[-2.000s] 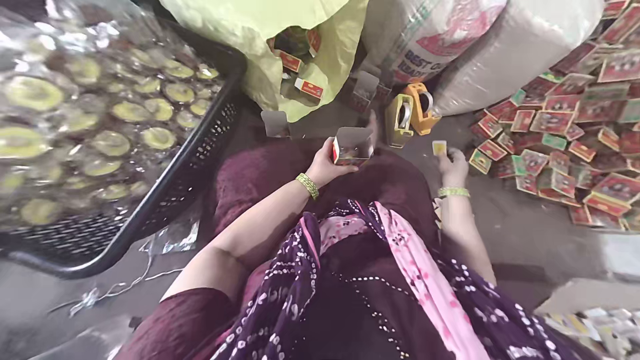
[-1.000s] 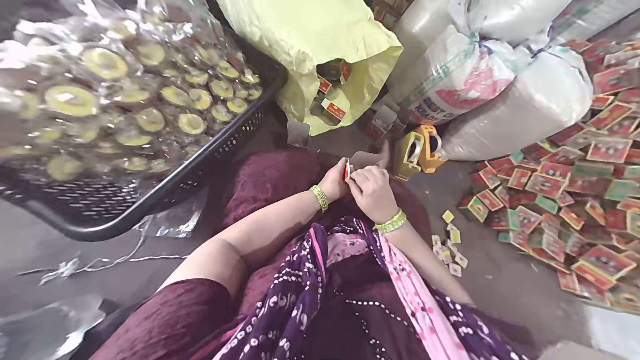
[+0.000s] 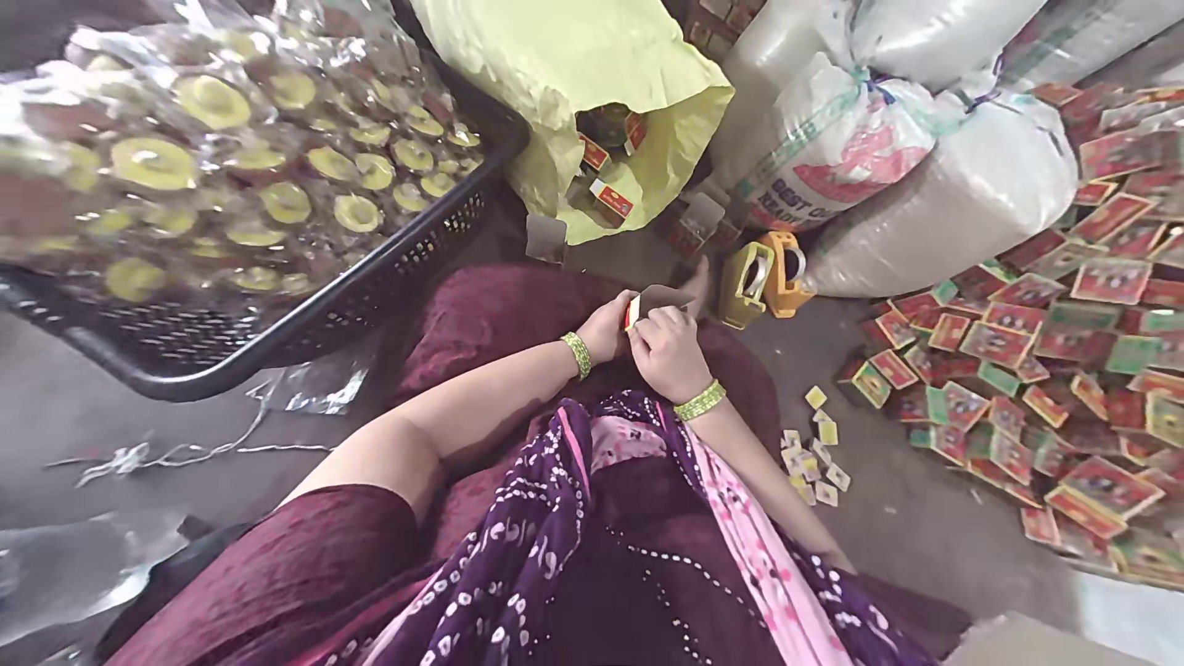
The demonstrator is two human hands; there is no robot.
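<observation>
My left hand (image 3: 608,331) grips a small red and white cardboard box (image 3: 633,313) above my lap. My right hand (image 3: 670,350) is on the box's near right side, its fingers bent over the edge; whether it pinches anything is hidden. A grey flap (image 3: 664,297) of the box stands up behind my fingers. Small yellow and white square pieces (image 3: 826,433) lie on the floor to the right of my right forearm. Beyond my knee stand a yellow tape dispenser (image 3: 743,285) and an orange tape dispenser (image 3: 786,275), side by side.
At left is a black plastic basket (image 3: 199,381) heaped with bagged yellow round items. An open yellow sack (image 3: 592,83) holds small red boxes. Stuffed white sacks (image 3: 962,185) stand at the back right. Red and green flat boxes (image 3: 1008,342) are piled on the right. String (image 3: 176,458) lies at left.
Two seconds ago my right hand was out to the right with a small yellow-white piece; it has since come to the box in my left hand. Between one second ago and now the hands have hardly moved.
</observation>
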